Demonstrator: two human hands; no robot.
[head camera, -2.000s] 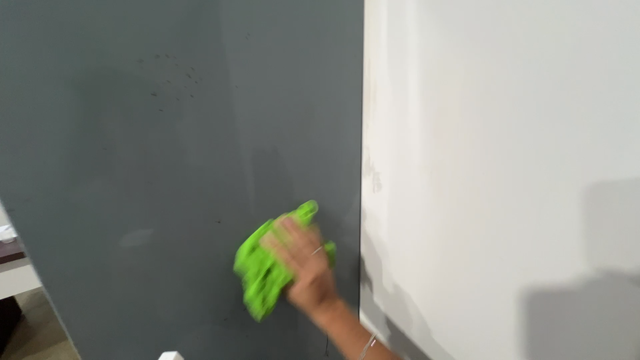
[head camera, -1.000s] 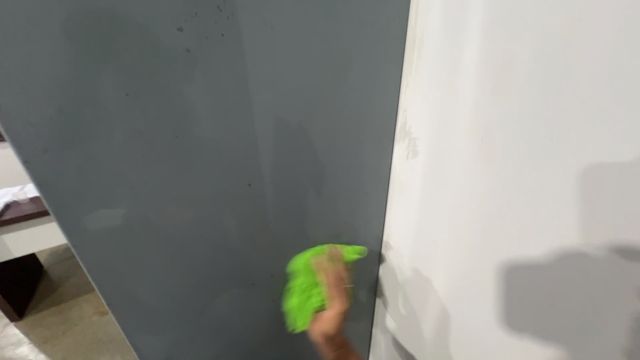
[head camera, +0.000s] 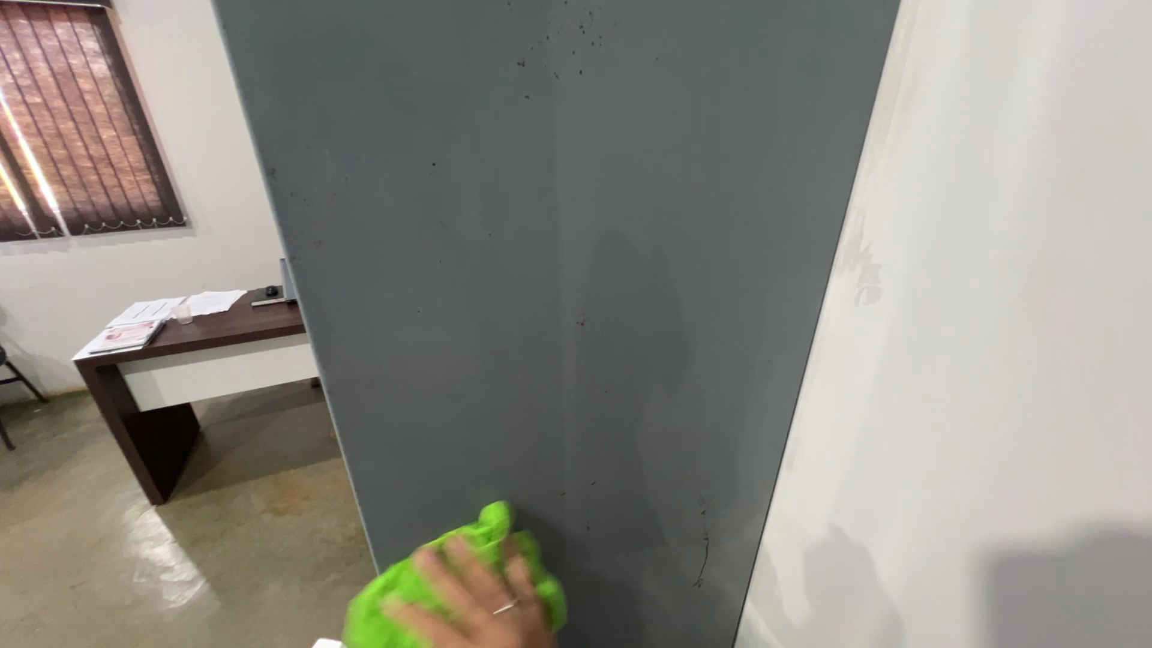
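My right hand (head camera: 490, 598), with a ring on one finger, presses a bright green cloth (head camera: 387, 607) flat against a grey panel (head camera: 468, 315), low in the view. The fingers are spread over the cloth and slightly blurred. The panel's surface carries small dark specks near the top and a thin dark scratch-like mark (head camera: 705, 540) at the lower right. My left hand is out of view.
A white wall (head camera: 990, 270) meets the panel's right edge. Beyond its left edge stands a dark wood desk (head camera: 234, 329) with papers (head camera: 148, 311) and a small cup (head camera: 184, 313). A blind (head camera: 81, 117) hangs behind.
The view has turned, showing more of the desk and the blind. My right hand, with the green cloth under it, has moved left and down on the panel.
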